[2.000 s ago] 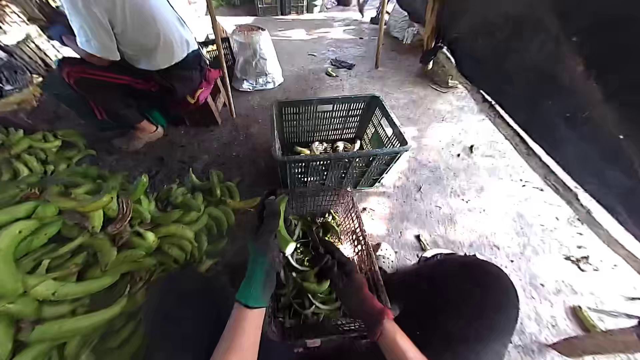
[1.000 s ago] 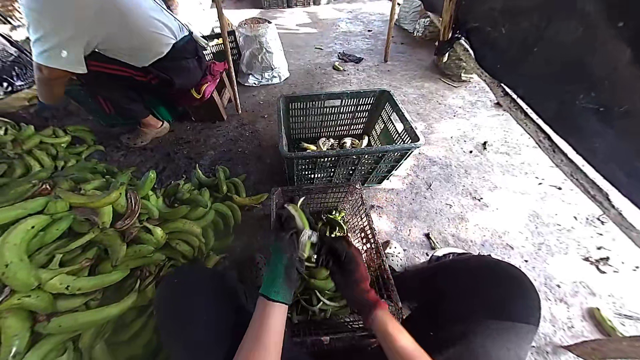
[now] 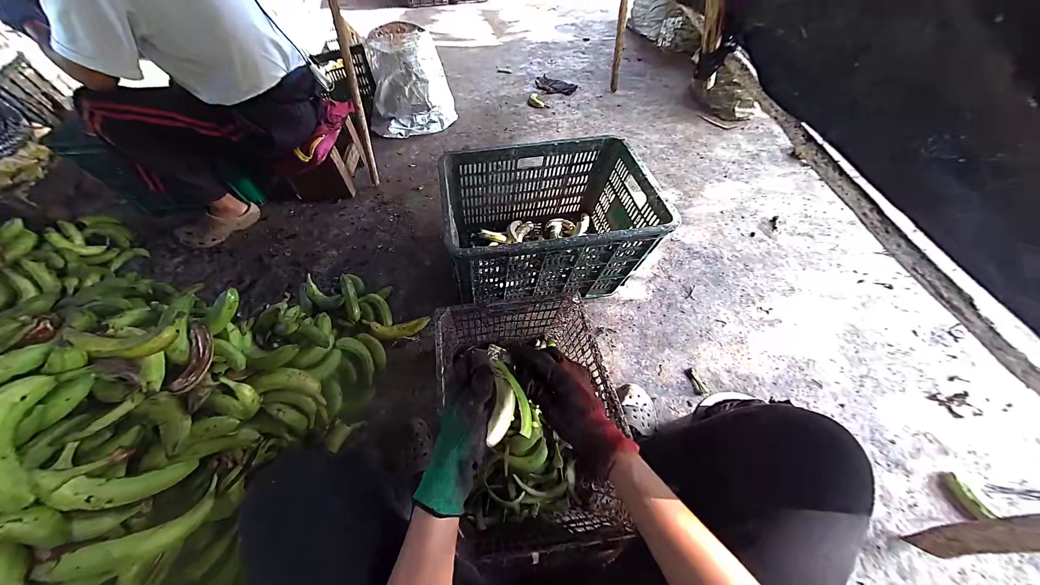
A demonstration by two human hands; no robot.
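A partly peeled green plantain [image 3: 501, 410] is held in my left hand [image 3: 461, 431], which wears a dark glove with a green cuff. My right hand [image 3: 569, 402], in a dark glove with a red cuff, is at the plantain's upper right, where a strip of green peel [image 3: 520, 398] stands away from the pale flesh. Its fingertips are partly hidden. Both hands are over a brown mesh crate [image 3: 520, 319] with green peels [image 3: 536, 479] inside. Just beyond, a dark green plastic crate [image 3: 561, 242] holds several peeled plantains [image 3: 524, 231].
A large heap of green plantains [image 3: 162, 390] covers the floor at left. Behind it a person [image 3: 195, 89] sits beside a wooden pole [image 3: 354, 93] and a silver sack [image 3: 410, 81]. A flat brown blade-like piece [image 3: 975, 536] lies at lower right, near a peel [image 3: 965, 496].
Both hands have drawn together around the plantain since the first frame. A strip of peel now stands apart from its pale flesh.
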